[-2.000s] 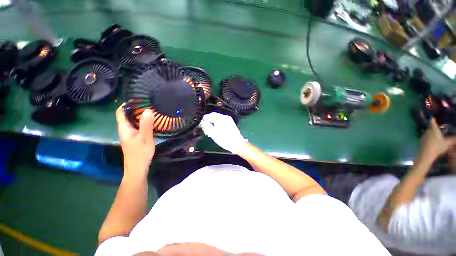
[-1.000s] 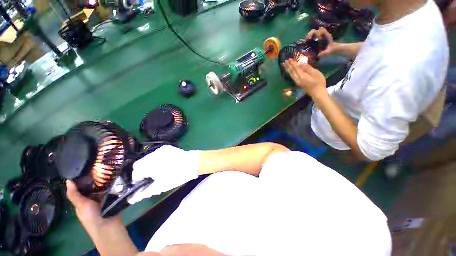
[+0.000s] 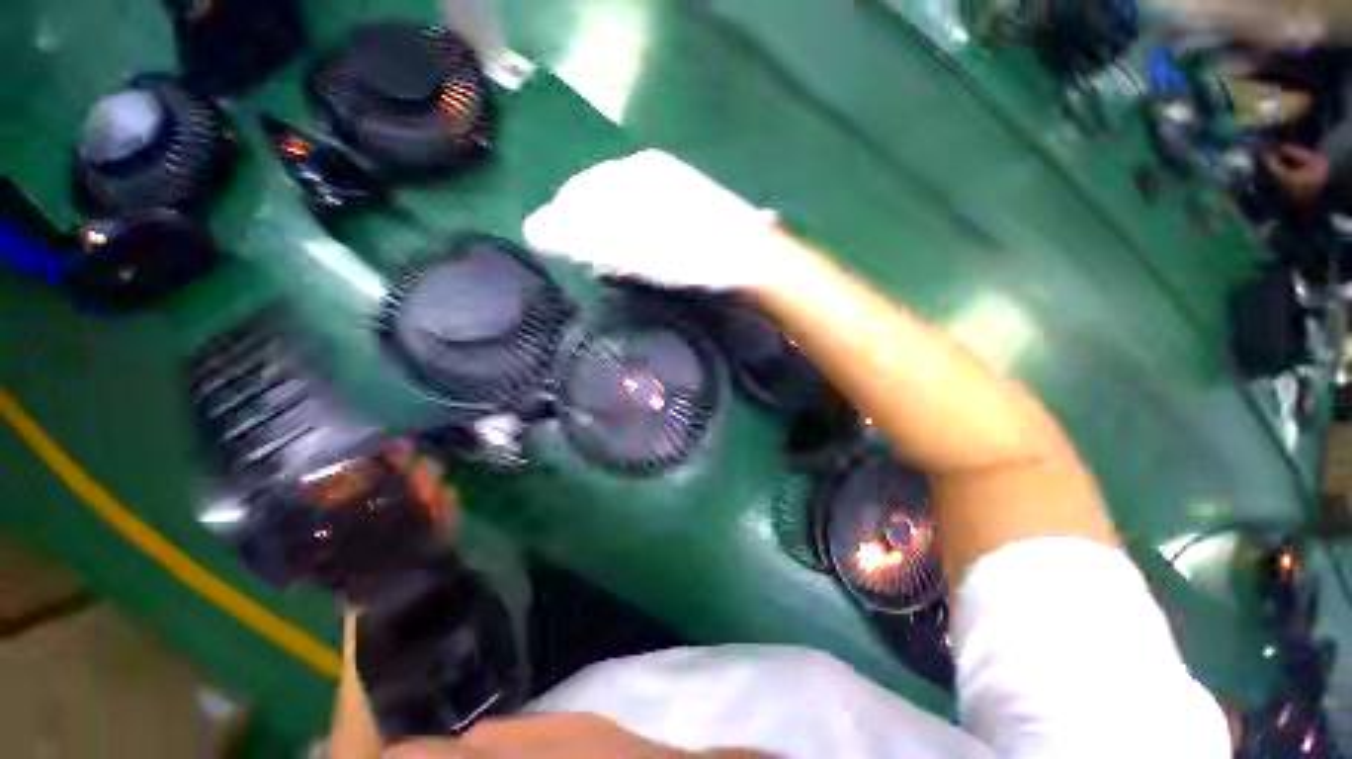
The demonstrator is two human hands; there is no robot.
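A black desk fan (image 3: 326, 475), blurred, is held up at the lower left, with its slotted grille up and left and its dark base towards me. My bare left hand (image 3: 430, 494) is on it, blurred and mostly hidden by the fan; a strip of forearm shows below. My white-gloved right hand (image 3: 648, 223) is stretched out over the bench, above and beside several standing fans. Its fingertips are indistinct, and I cannot tell whether it touches or holds anything. A fan with a smooth disc (image 3: 472, 304) and another with a slotted grille (image 3: 638, 393) stand below the glove.
More fans stand on the green bench (image 3: 771, 512): one at the upper left (image 3: 401, 97), one at the far left (image 3: 148, 148), and one beside my right arm (image 3: 882, 534). Another person's hand (image 3: 1300, 171) shows at the upper right. A yellow floor line (image 3: 163, 549) runs at the lower left.
The view has swung left along the bench; the grinder and the neighbour beside it are out of view. My right hand has left the held fan and reached out. The fan is now lower left.
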